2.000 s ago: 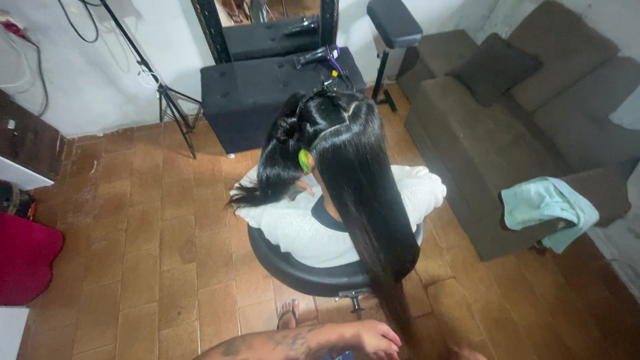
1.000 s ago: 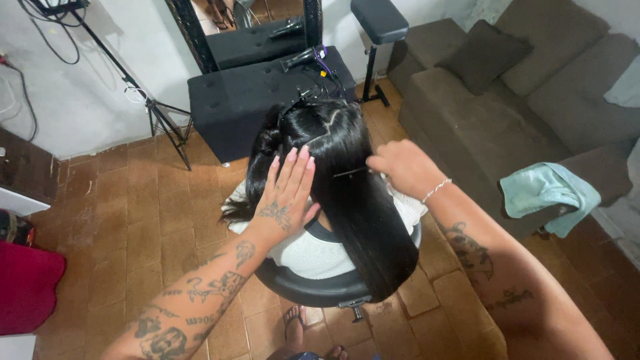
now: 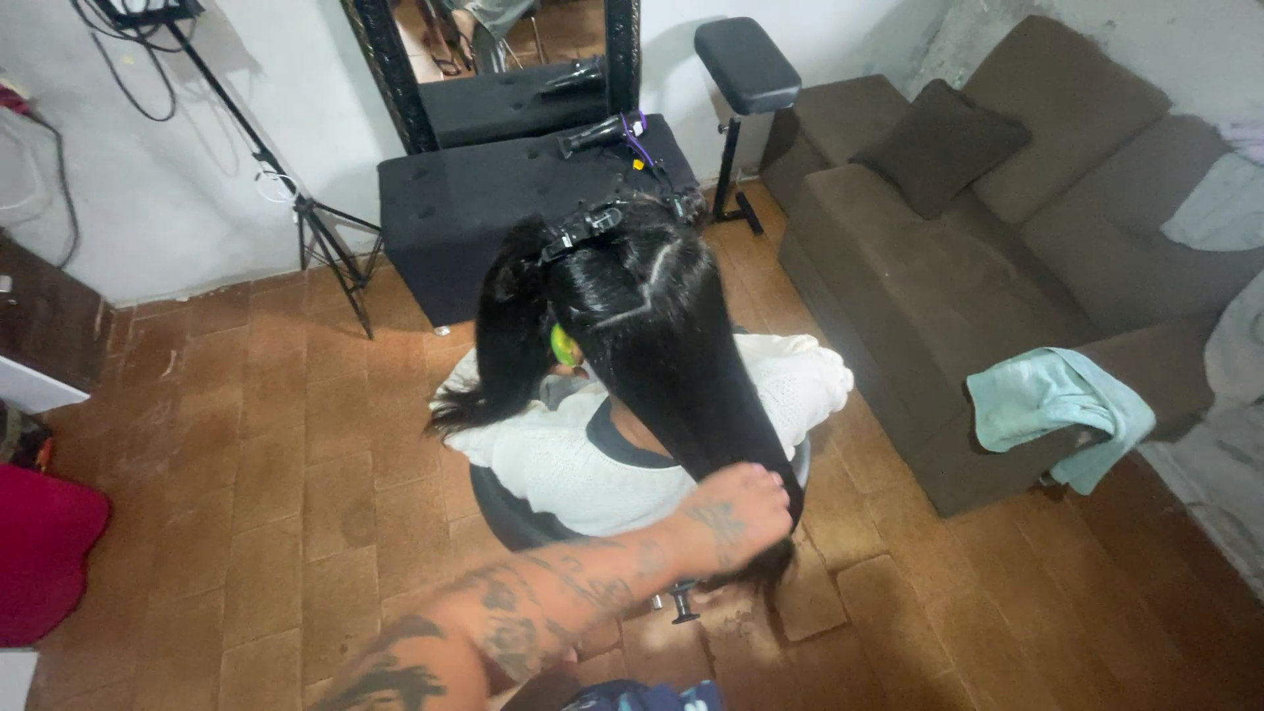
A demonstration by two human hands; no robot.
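Observation:
A seated person with long, straight black hair [image 3: 681, 385] faces away from me, wearing a white knit top [image 3: 553, 474]. Parting lines show on the crown. Black hair clips [image 3: 581, 233] hold a section that falls at the left, beside a green thing [image 3: 564, 346] at the ear. My left hand [image 3: 741, 513], at the end of a tattooed forearm, is closed around the lower part of the loose hair, behind the chair [image 3: 509, 518]. The hair ends hang below the fist. My right hand is out of view.
Ahead stands a black tufted bench [image 3: 444, 217] with a hair dryer [image 3: 597, 135], below a framed mirror [image 3: 624, 59]. A tripod [image 3: 316, 217] is at left, a padded stand [image 3: 748, 64] behind right. The brown sofa [image 3: 918, 326] at right carries a light green towel [image 3: 1057, 395].
My left hand has moved from the side of the head down to the lower hair and gripped it. My right hand, at the hair's right side one second ago, has left the view.

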